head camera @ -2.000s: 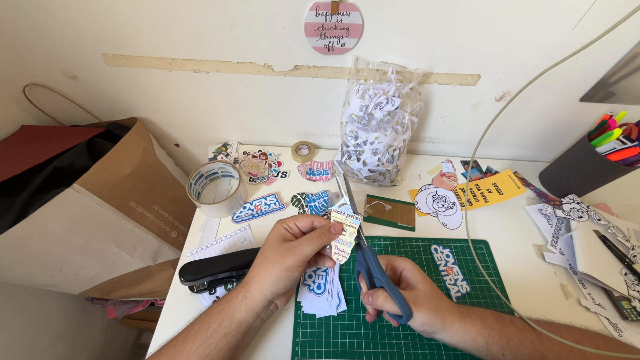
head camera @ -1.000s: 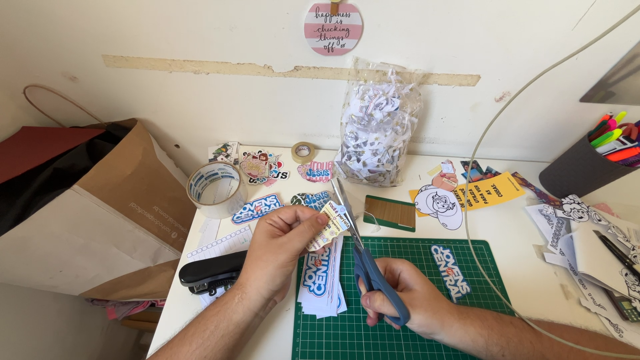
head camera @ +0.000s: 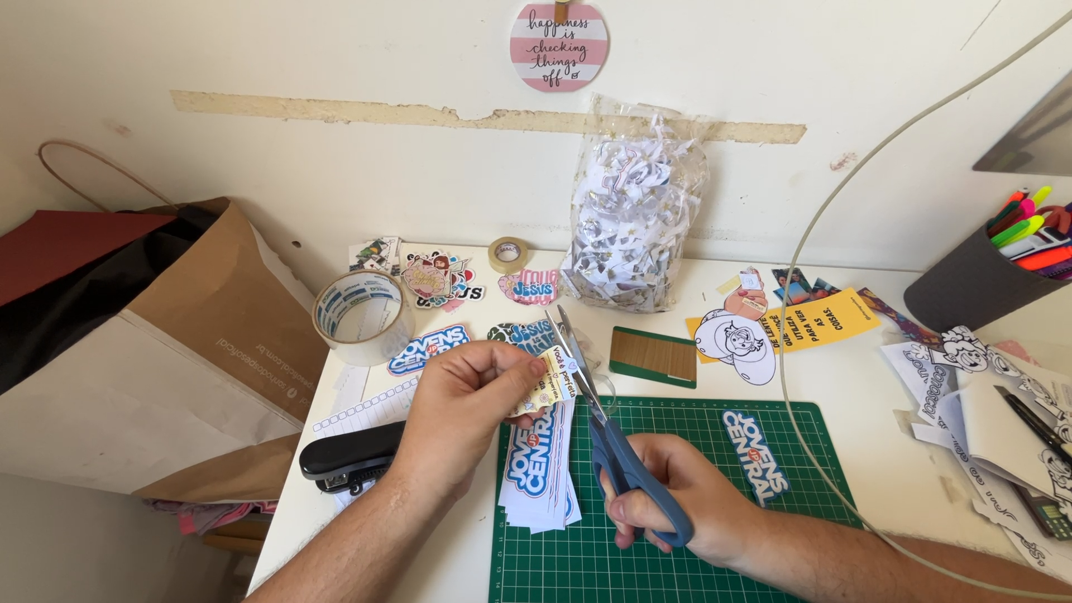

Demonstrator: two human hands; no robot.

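Between thumb and fingers, my left hand (head camera: pixel 473 402) pinches a small printed paper cutout (head camera: pixel 554 381) with yellow and white parts and lettering. My right hand (head camera: pixel 674 494) holds blue-handled scissors (head camera: pixel 624 465), whose metal blades point up and lie at the cutout's right edge, slightly apart at the tips. Beneath the hands is a green cutting mat (head camera: pixel 670 565) with a white grid. On it, below the cutout, lies a stack of printed lettered stickers (head camera: pixel 536 469). One more lettered sticker (head camera: pixel 754 456) is on the mat's right part.
A black stapler (head camera: pixel 352 452) lies beside my left wrist. Behind are a wide tape roll (head camera: pixel 364 318), a small tape roll (head camera: pixel 507 254), cutout stickers (head camera: pixel 435 276) and a clear bag of paper scraps (head camera: pixel 636 218). At right stand a pen cup (head camera: pixel 980 289) and loose papers (head camera: pixel 988 410); a cable (head camera: pixel 783 335) crosses the view.
The cutout has turned in my left fingers, from upright two seconds ago to tilted against the blades. My right hand keeps hold of the scissors in about the same place.
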